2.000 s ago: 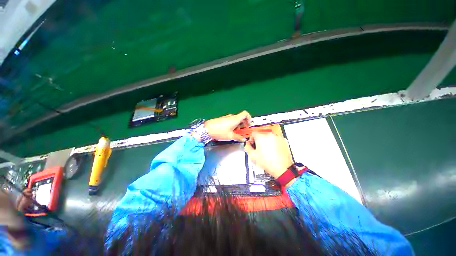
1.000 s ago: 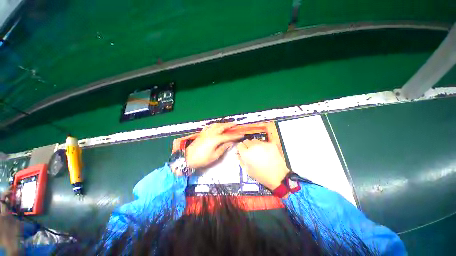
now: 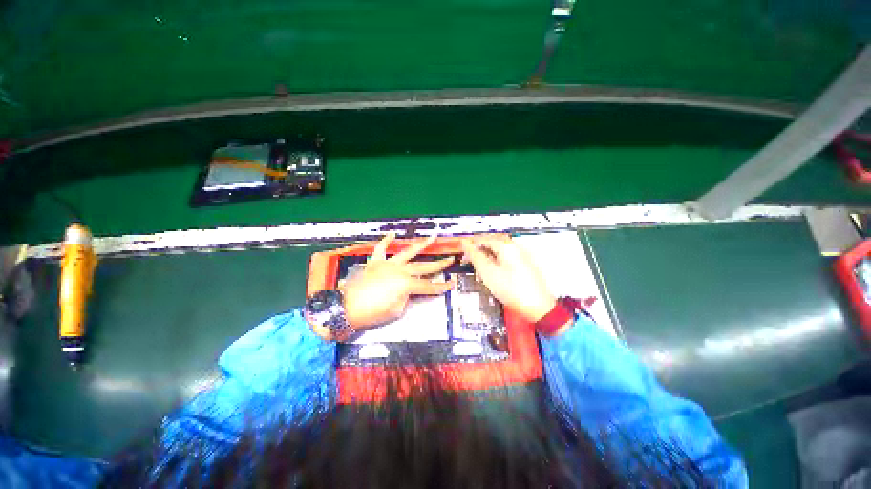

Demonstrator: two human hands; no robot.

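A tablet unit lies open in a red-orange frame on the bench in front of me. Its silver-white battery is partly under my left hand. My left hand lies spread over the unit's upper left, fingers apart, holding nothing visible. My right hand is at the upper right of the unit with its fingertips bent down near the top edge. Whether the right fingertips pinch a small part cannot be seen.
A yellow-orange screwdriver is on the left. A frameless tablet unit lies on the green belt behind the white rail. A white sheet is right of the frame. A grey post and another red frame are at the right.
My left hand has moved down from the top edge and spread over the unit. My right hand stays near the upper right. The view has turned right, and the belt unit appears farther left.
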